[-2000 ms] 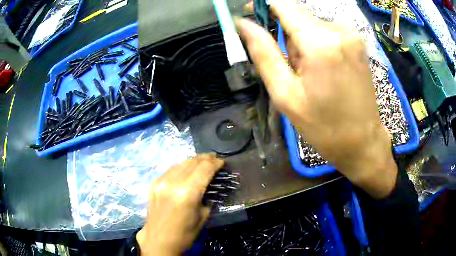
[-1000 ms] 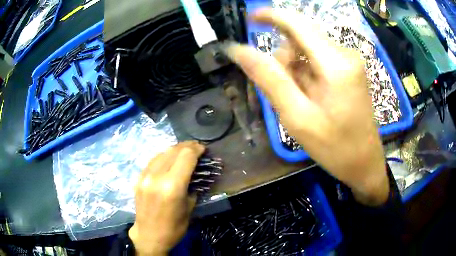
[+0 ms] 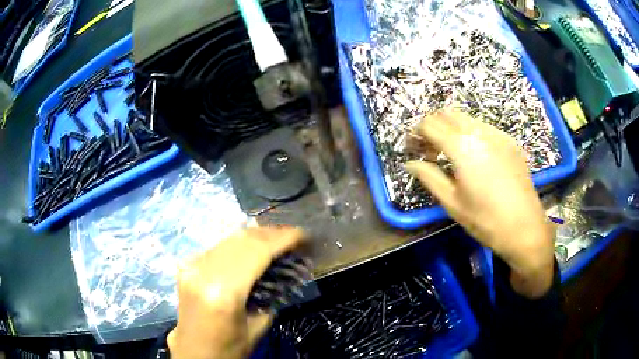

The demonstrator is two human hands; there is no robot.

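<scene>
My left hand [image 3: 224, 284] is closed around a bunch of slim black barrels [image 3: 282, 280] at the bench's front edge; their ends point right and are blurred. My right hand [image 3: 483, 186] is over the blue metal-parts tray [image 3: 371, 165], fingers curled down among the small silver metal parts [image 3: 455, 84]; whether a part is between the fingertips cannot be told. The bench press [image 3: 287, 85] with its pale handle [image 3: 265, 42] stands between the hands, above a small round base [image 3: 287, 168]. Small bits lie on the brown metal plate [image 3: 336, 235].
A blue left tray [image 3: 105, 182] holds loose black pieces. A clear plastic bag [image 3: 154, 245] lies flat before it. A barrel bin [image 3: 455, 315] full of black barrels sits below the bench edge. A green device [image 3: 595, 66] and bagged brassy bits [image 3: 578, 217] are at right.
My right hand has moved from beside the press handle down onto the metal parts in the tray. My left hand has moved slightly down, still with the barrels. The view has shifted.
</scene>
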